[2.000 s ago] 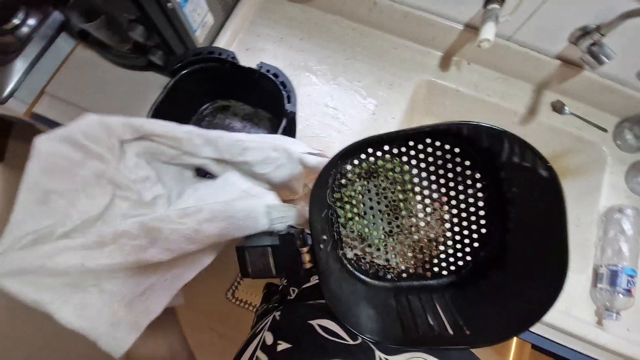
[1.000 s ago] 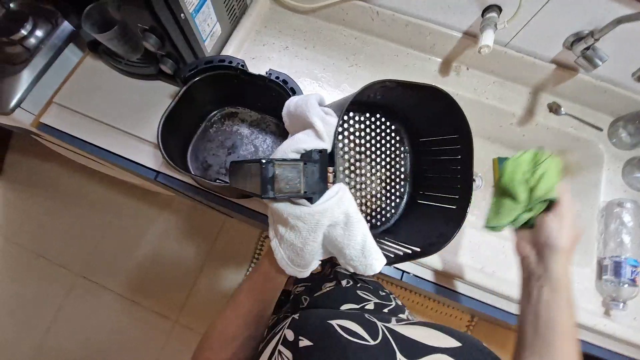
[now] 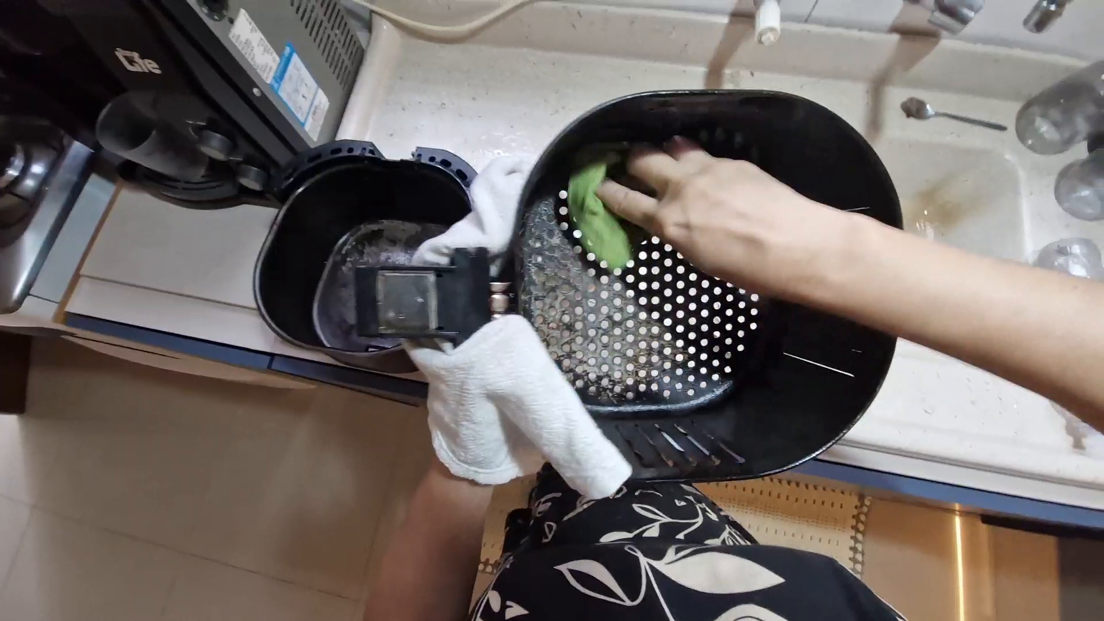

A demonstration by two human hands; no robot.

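Observation:
A black air fryer basket (image 3: 828,172) with a perforated bottom is tilted so that its inside faces me. My right hand (image 3: 699,203) reaches into it and presses a green cloth (image 3: 599,216) on the upper left of the holes. Brownish residue shows on the lower part of the perforated bottom. A white towel (image 3: 509,397) wraps around the basket's outer left side by the handle (image 3: 423,297). My left hand lies hidden under this towel, with only the forearm showing below it; it supports the basket through the cloth. Behind the handle stands the black outer drawer (image 3: 289,259).
The pale sink counter (image 3: 466,95) runs behind the basket. A spoon (image 3: 953,115) and glass jars (image 3: 1056,108) are at the right, below taps (image 3: 768,21). A black and grey appliance (image 3: 297,69) stands at upper left, beside a stove (image 3: 34,198).
My right hand, seen with the green cloth over the sink at the right a second ago, has moved left into the basket. The white towel hung loose at the left two seconds ago and now wraps the basket's side.

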